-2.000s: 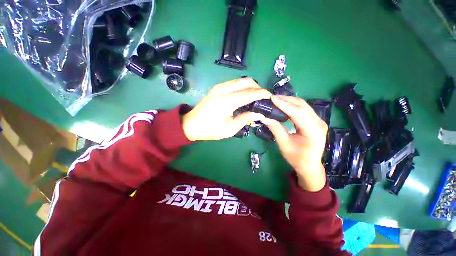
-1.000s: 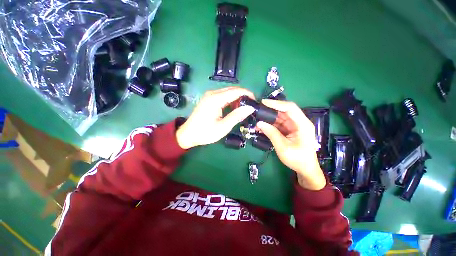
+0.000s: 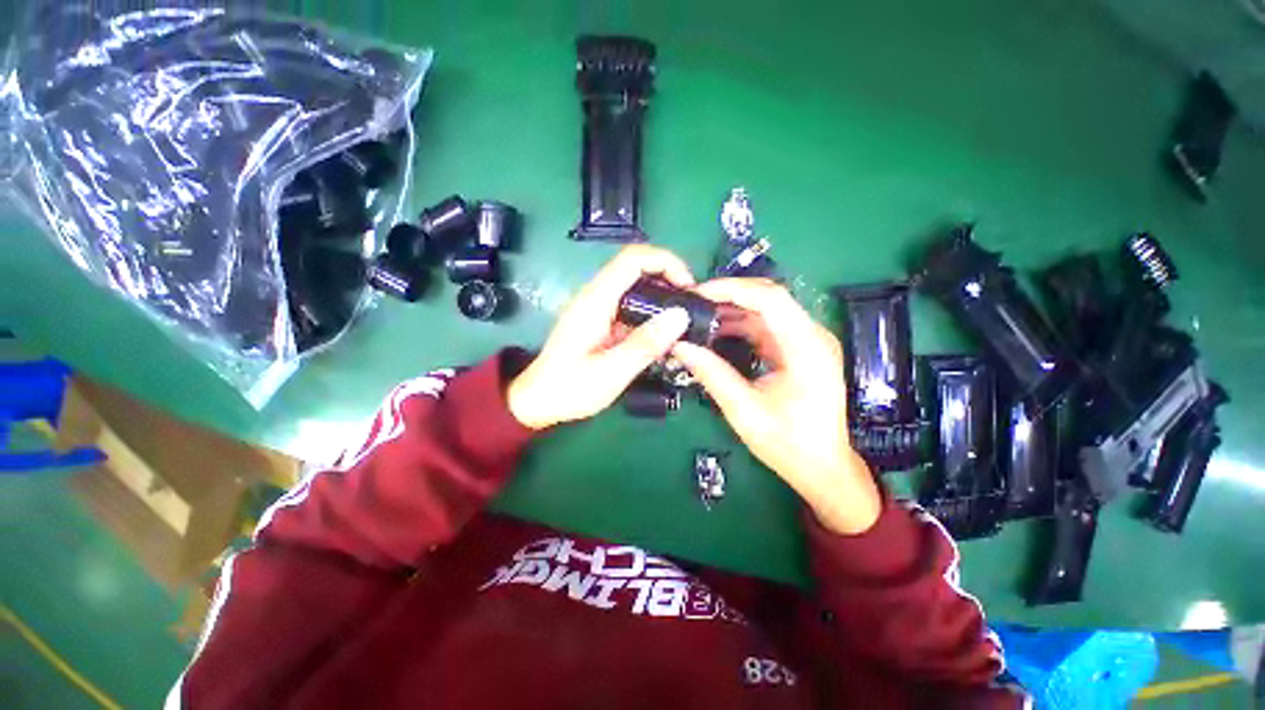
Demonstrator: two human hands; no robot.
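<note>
A black barrel point(image 3: 663, 308) lies crosswise between my two hands, above the green bench. My left hand point(image 3: 590, 347) grips its left end, with the thumb on its front. My right hand point(image 3: 780, 377) is closed around its right end. Whether it is one cylinder or two joined I cannot tell. Small silvery pieces and a dark cylinder point(image 3: 652, 402) show just below my fingers. A silver fitting point(image 3: 710, 476) lies nearer my body, and another silver fitting point(image 3: 737, 212) lies beyond my hands. A black housing point(image 3: 612, 160) lies farther back.
A clear plastic bag point(image 3: 174, 167) of black cylinders lies at left, with several loose black cylinders point(image 3: 476, 264) beside it. Black housings point(image 3: 967, 423) are piled at right. A dark part point(image 3: 1204, 132) lies at the far right. A brown carton point(image 3: 153, 479) is at lower left.
The view has shifted. My hands still hold the black barrel, but have turned it, and my left hand now covers its left end more. The loose parts lie in the same arrangement.
</note>
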